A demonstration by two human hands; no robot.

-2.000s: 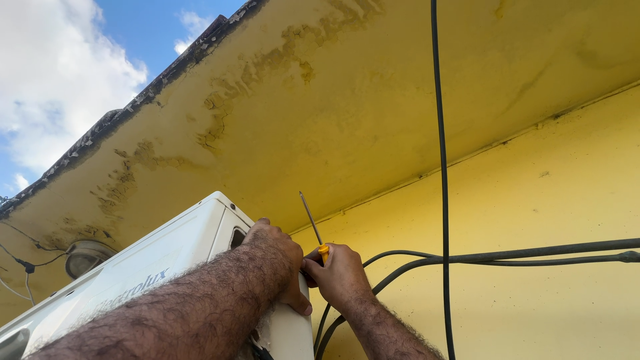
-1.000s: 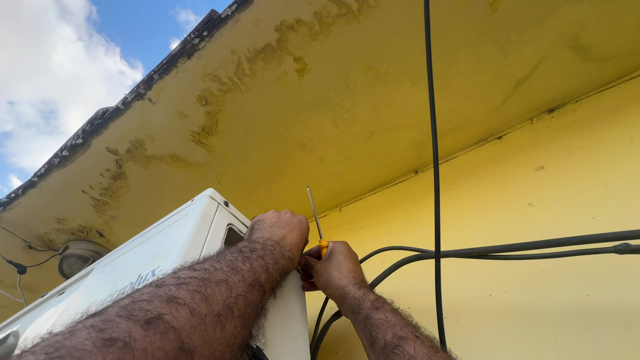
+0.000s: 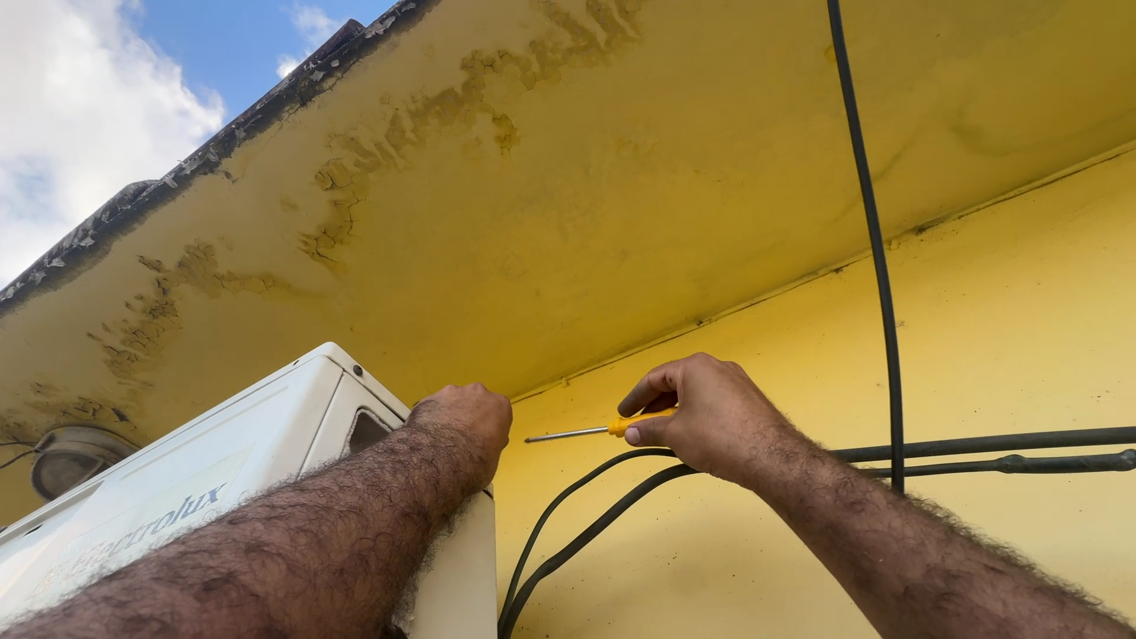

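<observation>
My right hand [image 3: 706,413] grips a screwdriver [image 3: 618,428] by its yellow handle, in front of the yellow wall. The metal shaft points left toward my left hand, with a gap between. My left hand [image 3: 466,422] is curled at the upper rear side of a white Electrolux air-conditioner outdoor unit [image 3: 266,417], near the dark recess [image 3: 366,429] in its side panel. Its fingers are mostly hidden behind the back of the hand, so whether it holds something cannot be seen. A screw [image 3: 358,370] shows near the unit's top corner.
Two black insulated lines [image 3: 1003,444] run along the yellow wall [image 3: 1021,355] and bend down behind the unit. A black cable [image 3: 874,222] hangs in front of them. Overhead is a yellow eave [image 3: 577,204] with peeling paint. A round lamp [image 3: 75,461] is fixed at left.
My right hand has moved right and up, away from my left hand and the unit. The screwdriver, which pointed upward before, now lies nearly level with its tip to the left.
</observation>
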